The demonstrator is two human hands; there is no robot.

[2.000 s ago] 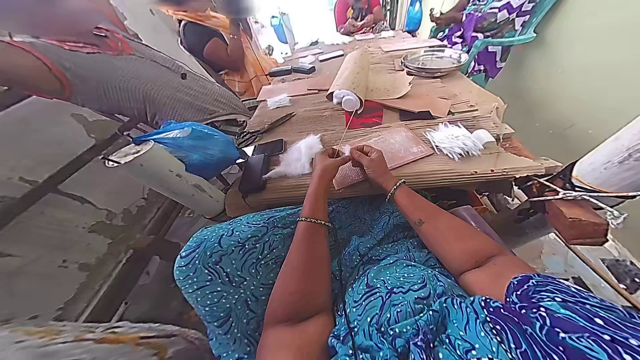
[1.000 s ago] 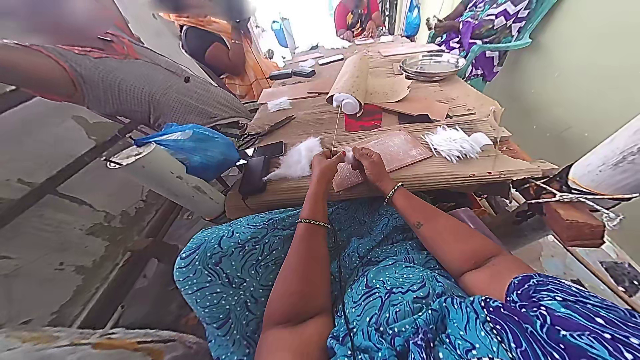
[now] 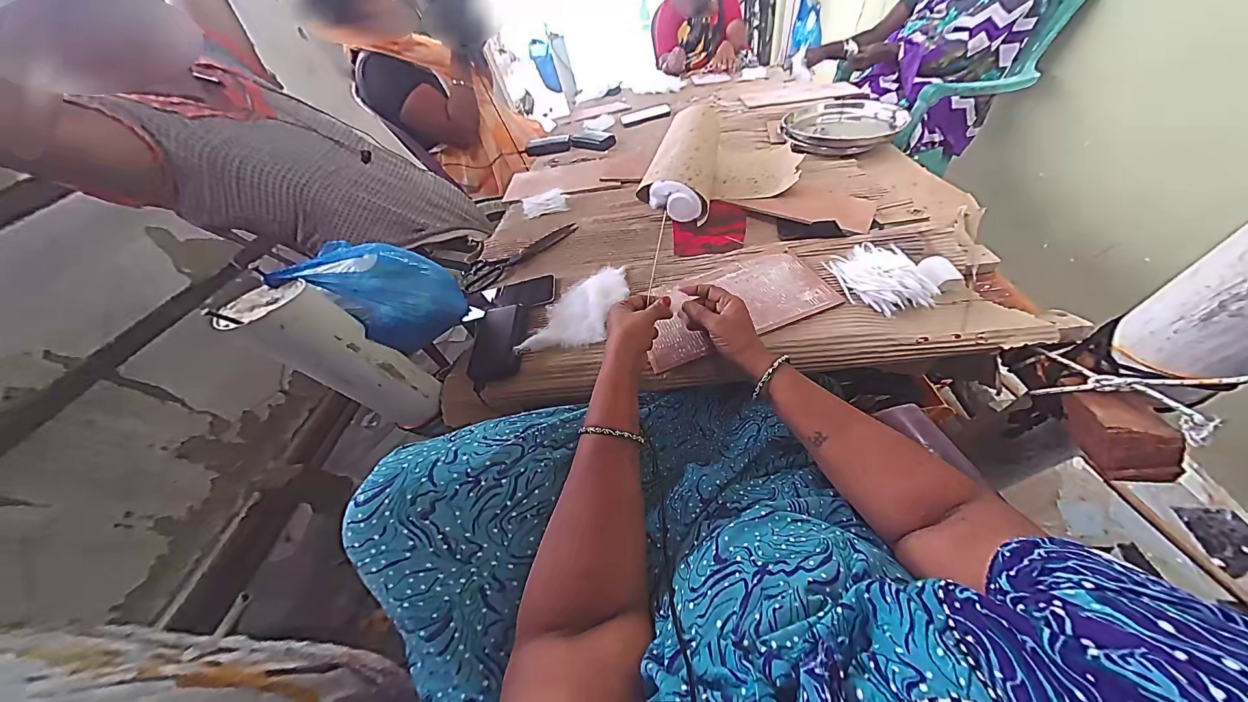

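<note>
My left hand [image 3: 639, 322] pinches the lower end of a thin stick [image 3: 660, 255] that slants up toward a white round container [image 3: 677, 199]. Close on its right, my right hand [image 3: 720, 320] has its fingertips together over a rough pinkish board [image 3: 780, 292]; a whitish wisp seems to be between them, too small to tell clearly. A tuft of loose white cotton [image 3: 588, 308] lies left of my left hand. Beyond the board's right end lies a pile of white cotton wicks [image 3: 882, 277], beside a small white round thing [image 3: 939, 273]. A rolled brown sheet [image 3: 682, 156] surrounds the container.
A dark phone [image 3: 525, 292], a black case [image 3: 497, 343] and scissors [image 3: 512, 261] lie at the left. Behind the board is red cloth [image 3: 710, 229]; steel plates [image 3: 844, 125] stand farther back. A blue bag [image 3: 385, 292] hangs beside the table. Several people sit around it.
My right hand has opened up a small gap from my left hand, and its fingers have shifted over the board. The left hand stays near the stick.
</note>
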